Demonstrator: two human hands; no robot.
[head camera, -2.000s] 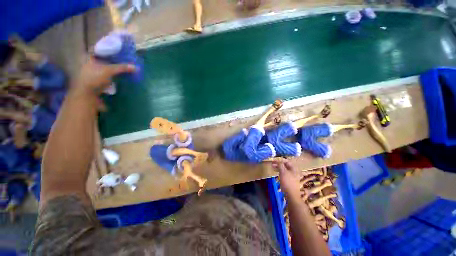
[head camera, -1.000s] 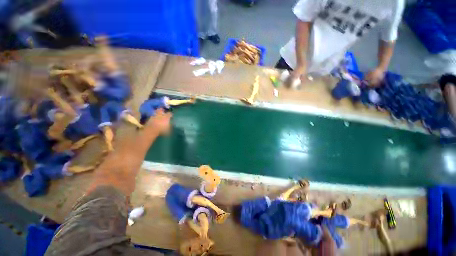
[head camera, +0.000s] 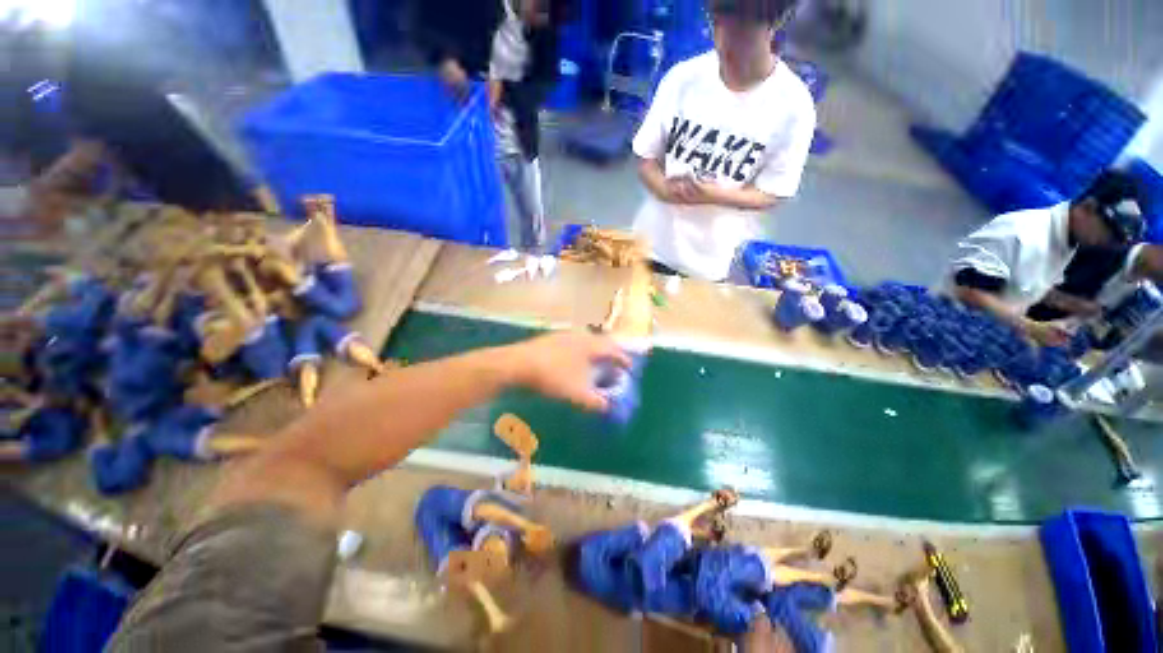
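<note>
My left hand (head camera: 571, 370) is stretched out over the green conveyor belt (head camera: 816, 440) and grips a blurred blue shorts piece (head camera: 620, 387) with pale trim. A blurred tan leg (head camera: 630, 306) shows just above it; I cannot tell if it is joined. On the near ledge lies a lower body (head camera: 440, 523) with tan legs, one foot sole up. Right of it is a row of blue lower bodies (head camera: 727, 584) with sandalled legs pointing right. My right hand cannot be made out; only an unclear skin-toned patch shows at the bottom edge.
Lower bodies are heaped at left (head camera: 147, 357). A yellow-black knife (head camera: 945, 583) lies beside a loose leg (head camera: 931, 616), near a small blue crate (head camera: 1065, 561). Across the belt are white bottles (head camera: 523, 265), a standing person (head camera: 727, 153), more blue pieces (head camera: 944, 329) and another person (head camera: 1039, 255).
My left hand has moved from the far left, by the belt's end, rightward over the belt with a blue piece. The view has tilted up, showing more of the people opposite.
</note>
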